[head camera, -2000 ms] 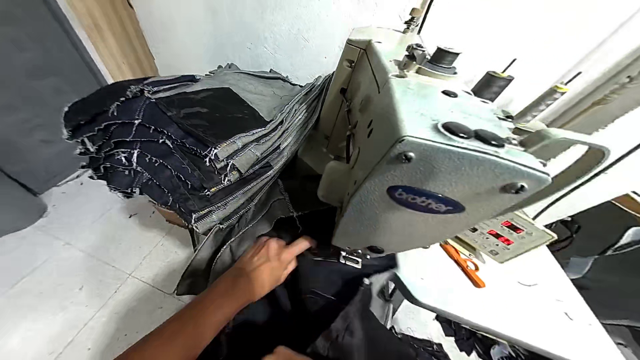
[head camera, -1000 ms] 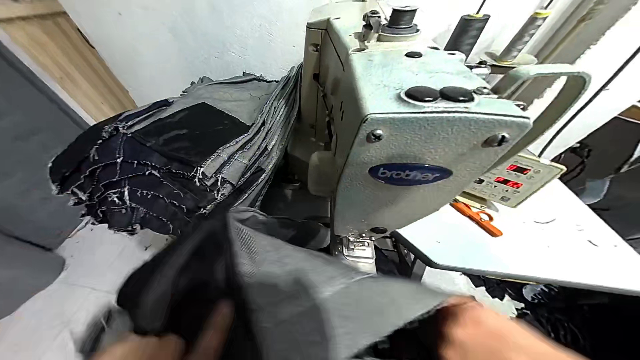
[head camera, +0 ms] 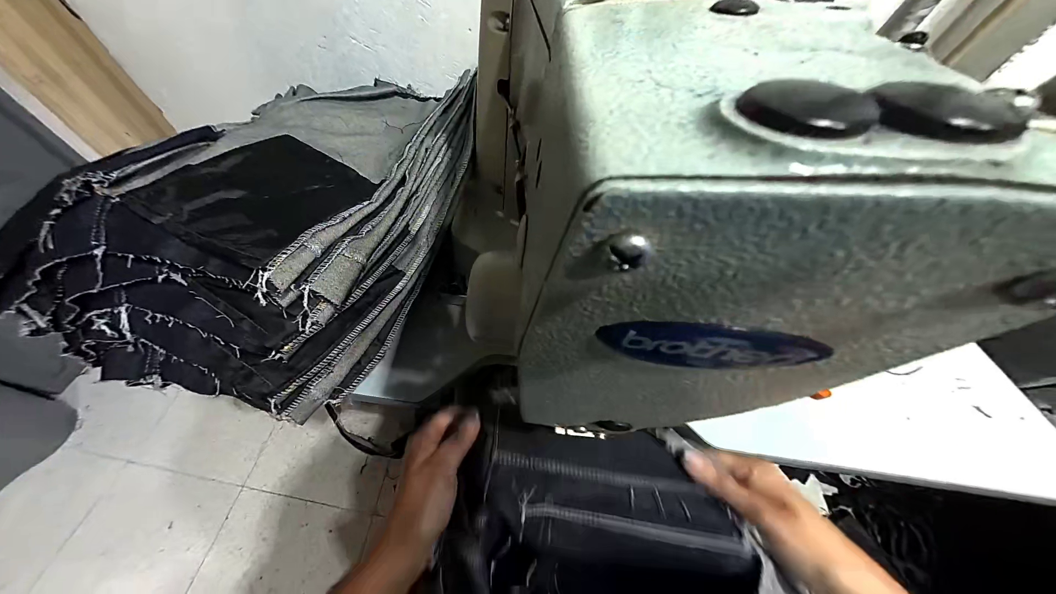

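Note:
A dark denim garment piece (head camera: 610,495) with pale stitched seams lies under the head of a Brother sewing machine (head camera: 742,272). My left hand (head camera: 437,462) grips its left edge, thumb and forefinger close together near the machine's base. At the right edge, my right hand (head camera: 751,495) pinches the cloth between thumb and fingers, slightly blurred. The metal presser foot (head camera: 580,431) shows only in part beneath the machine head; the needle is hidden.
A thick stack of dark denim pieces (head camera: 223,247) with frayed, overlocked edges sits left of the machine. The white tabletop (head camera: 891,421) extends to the right, with thread bits and a partly hidden orange object (head camera: 821,394). Dark scraps (head camera: 899,520) lie below it.
The grey side of the cloth was spread before the machine one second ago; now its dark, seamed side shows at the presser foot. Both hands have moved in beside it. The view is much closer.

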